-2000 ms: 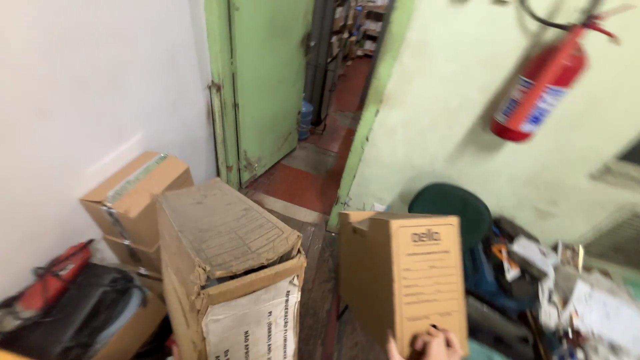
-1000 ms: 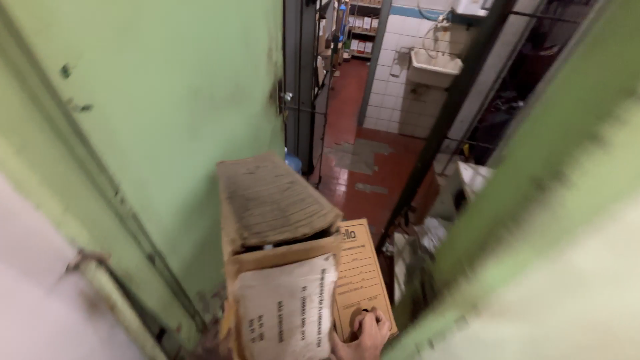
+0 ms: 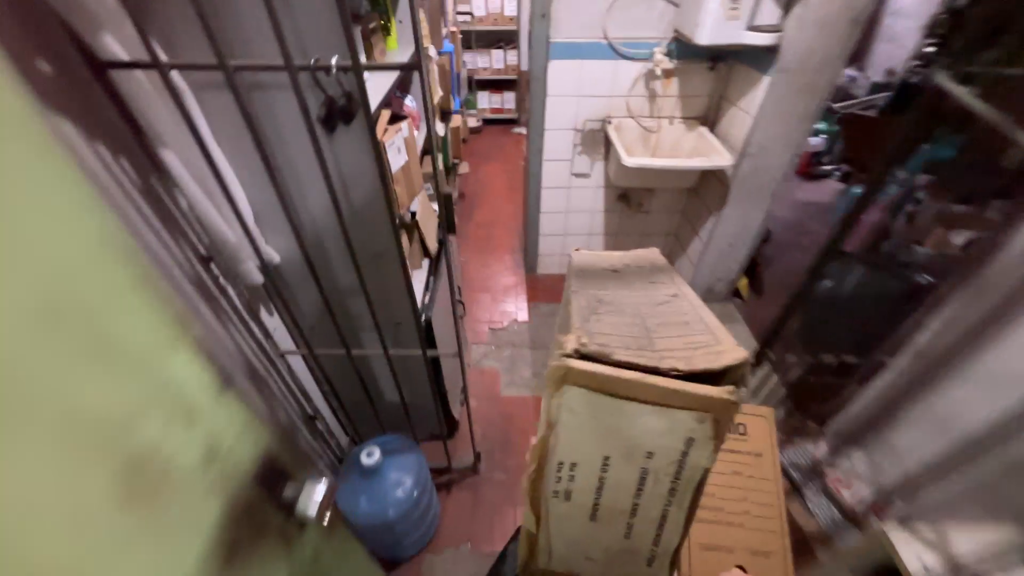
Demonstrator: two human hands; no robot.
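Observation:
A worn cardboard archive box [image 3: 624, 472], its front bearing a pale label with writing, stands at the lower centre right. Beside it on the right, partly covered by it, is a newer brown cardboard archive box [image 3: 744, 496] with printed lines. Only a fingertip of my right hand [image 3: 734, 571] shows, at the bottom edge against the newer box; its grip is cut off by the frame. My left hand is out of view. A dark patch shows at the worn box's lower left edge.
A barred metal gate [image 3: 320, 200] and a blue water jug [image 3: 388, 496] are on the left. Red floor tiles [image 3: 492, 224] run back to shelves of boxes [image 3: 492, 60]. A white sink [image 3: 668, 152] hangs on the tiled wall. Clutter lies at right behind a pale post [image 3: 788, 136].
Both boxes have been carried from the room with the fire extinguisher through the green doorway. The view has moved forward, and my right hand has dropped almost out of frame.

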